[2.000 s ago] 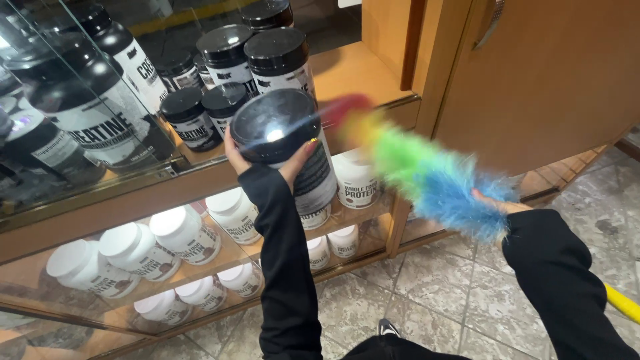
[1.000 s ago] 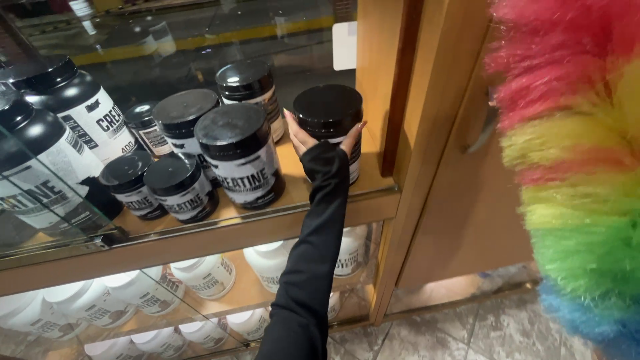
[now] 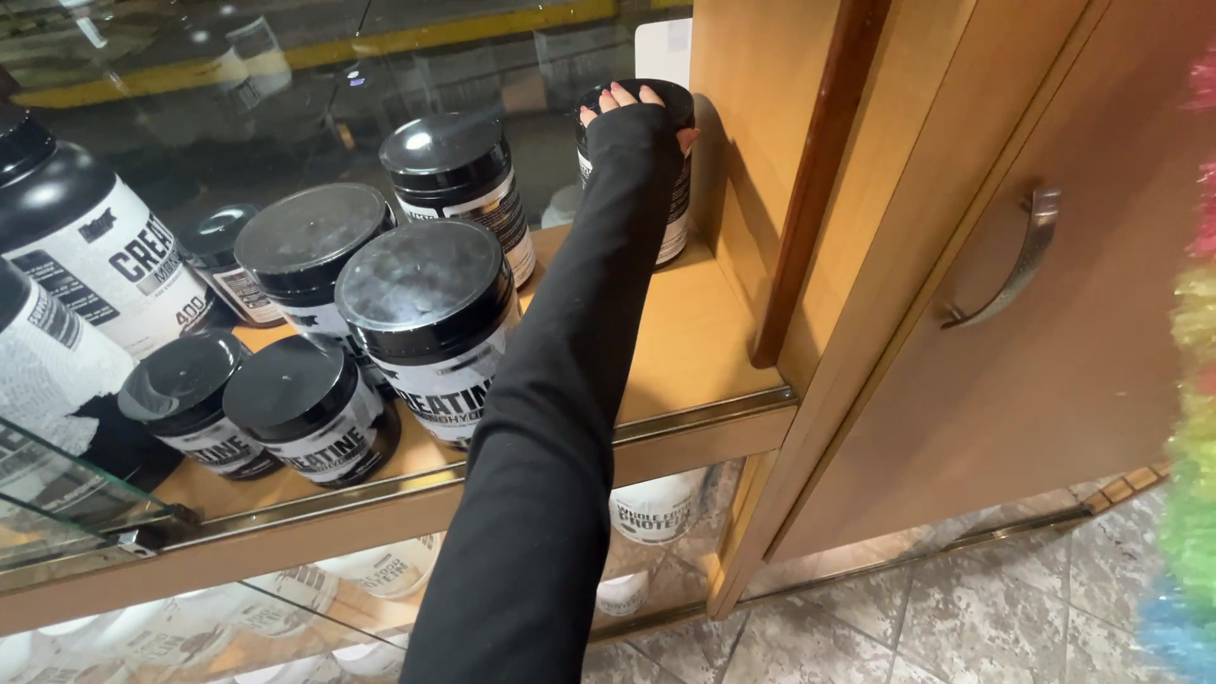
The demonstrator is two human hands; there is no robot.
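Observation:
With its fingers over the black lid, my left hand (image 3: 635, 106) grips a black plastic supplement jar (image 3: 676, 220) standing at the back right of the wooden shelf (image 3: 679, 332). To its left stand several black-lidded creatine jars, among them a large one (image 3: 427, 294), one by the window (image 3: 461, 180) and a small one (image 3: 309, 408). A rainbow-coloured fluffy duster (image 3: 1192, 399) shows at the right edge. My right hand is out of view, so its hold on the duster cannot be seen.
A glass door panel (image 3: 66, 494) crosses the shelf's left front. White protein tubs (image 3: 655, 508) stand on lower shelves. Right of a wooden upright (image 3: 822, 190) is a cabinet door with a metal handle (image 3: 1016, 261). Stone-patterned tiles (image 3: 988, 608) cover the floor.
The jar under my left hand was held up in front of the shelf and now stands at its back right corner. My right hand has left the view, and the duster is at the edge.

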